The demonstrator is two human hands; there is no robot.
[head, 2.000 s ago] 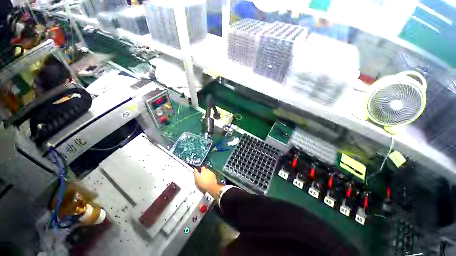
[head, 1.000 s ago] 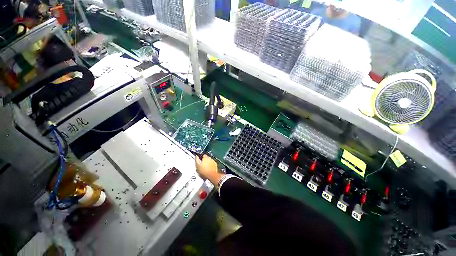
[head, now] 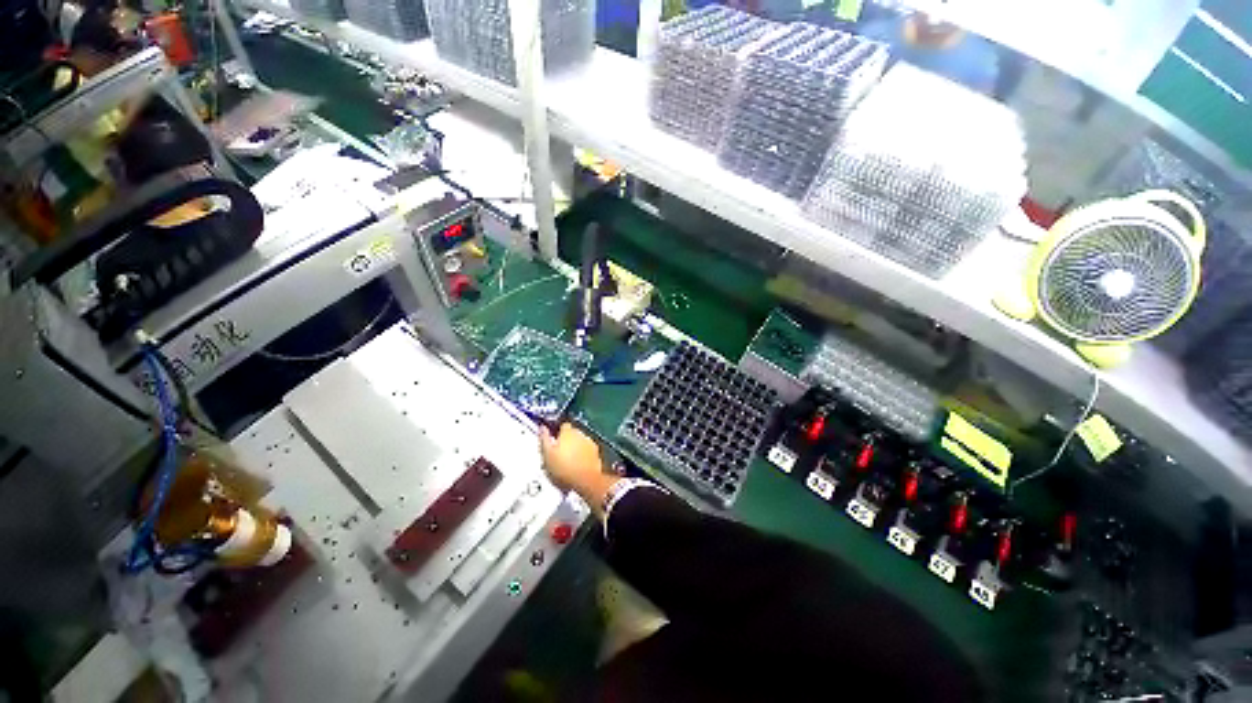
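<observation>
My right hand (head: 577, 464) reaches in from the lower right in a dark sleeve. Its fingertips are together at the machine bed's right edge, just below the clear box of tiny teal-silver pieces (head: 537, 372). A small dark spot shows at the fingertips; I cannot tell whether it is held. My left hand is not in view. A dark red-brown fixture block (head: 444, 512) lies on the white machine bed (head: 360, 481), with small dark dots along it. A second red-brown block (head: 247, 604) is at the lower left, partly behind the amber machine head (head: 217, 515).
A black grid tray (head: 702, 420) lies right of the box. Clamp fixtures with red handles and number labels (head: 886, 497) stand beyond it. A black tool (head: 593, 282) stands behind the box. A shelf holds clear tray stacks (head: 917, 168) and a fan (head: 1119, 282). Green and red buttons (head: 560, 533) line the bed's front.
The camera view has shifted slightly, so the bench and shelf sit a little differently in the picture. My right hand stays at the bed's edge below the clear box, with little visible movement.
</observation>
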